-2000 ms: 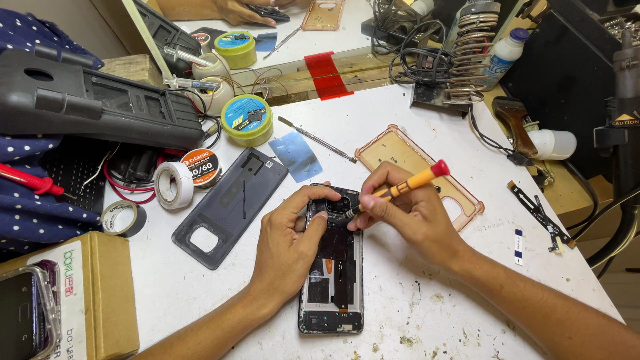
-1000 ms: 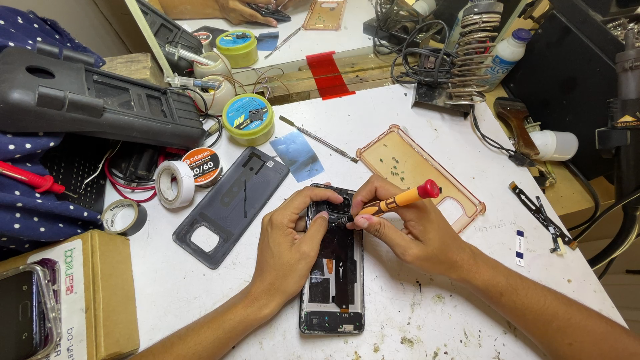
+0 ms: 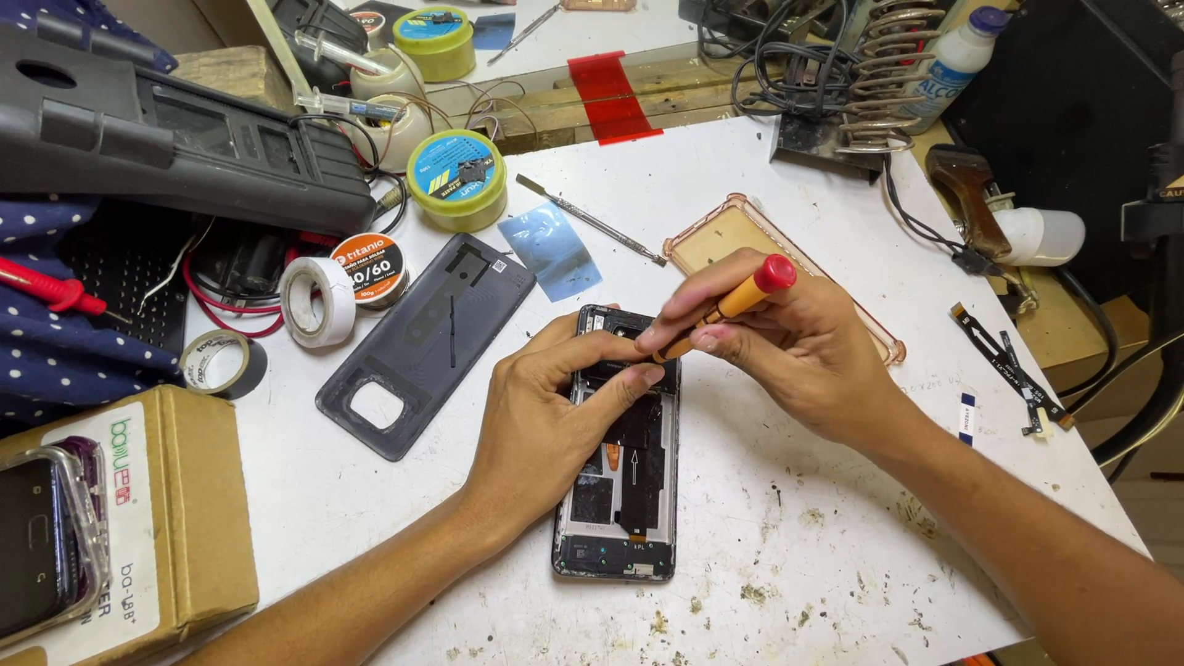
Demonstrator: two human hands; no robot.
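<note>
An opened smartphone (image 3: pixel 610 555) lies on the white table, its inner parts and black flex cable exposed. My left hand (image 3: pixel 564 398) grips its upper part, thumb and forefinger over the top near the camera area. In my right hand (image 3: pixel 795 342) is an orange screwdriver with a red cap (image 3: pixel 745 301), tilted, its lower end at the phone's upper part; the tip is hidden by fingers. To the left lies the detached dark back cover (image 3: pixel 416 370) with a thin black strip on it. A clear amber phone case (image 3: pixel 731 227) lies behind my right hand.
A metal spudger (image 3: pixel 597 222), blue film (image 3: pixel 550 250), green tub (image 3: pixel 457 182), solder spool (image 3: pixel 373 268) and tape rolls (image 3: pixel 317 301) stand behind. At left are a cardboard box (image 3: pixel 208 518) with another phone (image 3: pixel 42 536); at right, flex cables (image 3: pixel 1008 365) and a soldering iron stand (image 3: pixel 823 148).
The screwdriver in my right hand has tilted differently and its red cap has swung upright and left. My left hand still holds the phone's upper part.
</note>
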